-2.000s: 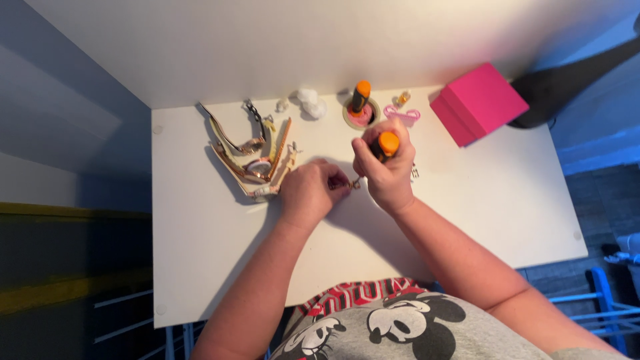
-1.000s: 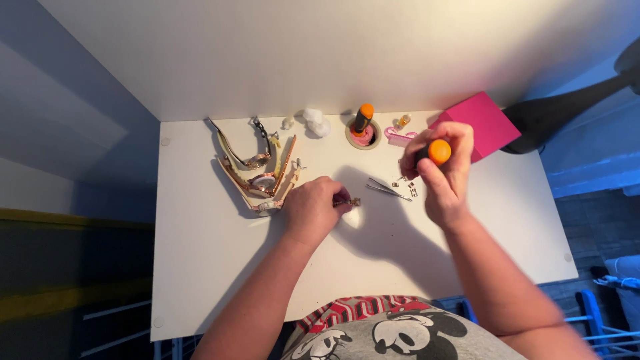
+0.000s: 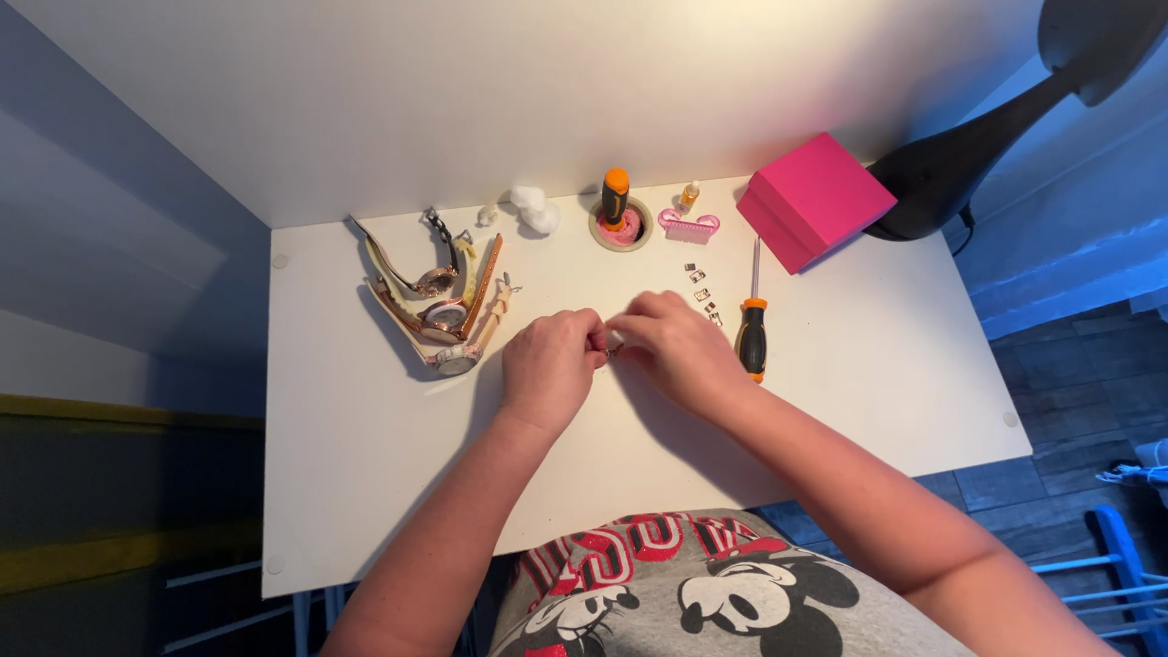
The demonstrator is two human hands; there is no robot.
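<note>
Near the middle of the white table (image 3: 392, 474), my left hand (image 3: 554, 365) pinches a small metallic piece (image 3: 613, 350), perhaps a bracelet link. The fingertips of my right hand (image 3: 675, 351) meet it at the same piece, largely hiding it. To the right lies a screwdriver (image 3: 753, 338) with a black and orange handle, its shaft pointing to the back. Several small metal links (image 3: 702, 295) lie in a loose row between it and my right hand. Wristwatches (image 3: 444, 318) with leather-like straps are grouped at the left.
Along the back stand cotton wool (image 3: 535, 210), a round holder (image 3: 648, 228) with another orange-topped screwdriver (image 3: 616, 196), a small bottle (image 3: 688, 196) and a pink nail brush (image 3: 689, 226). A pink box (image 3: 817, 201) and black lamp (image 3: 958, 151) are at the back right.
The screwdriver my right hand held in both earlier frames now lies on the table at the right. My right hand has come back left to meet my left hand at the small piece.
</note>
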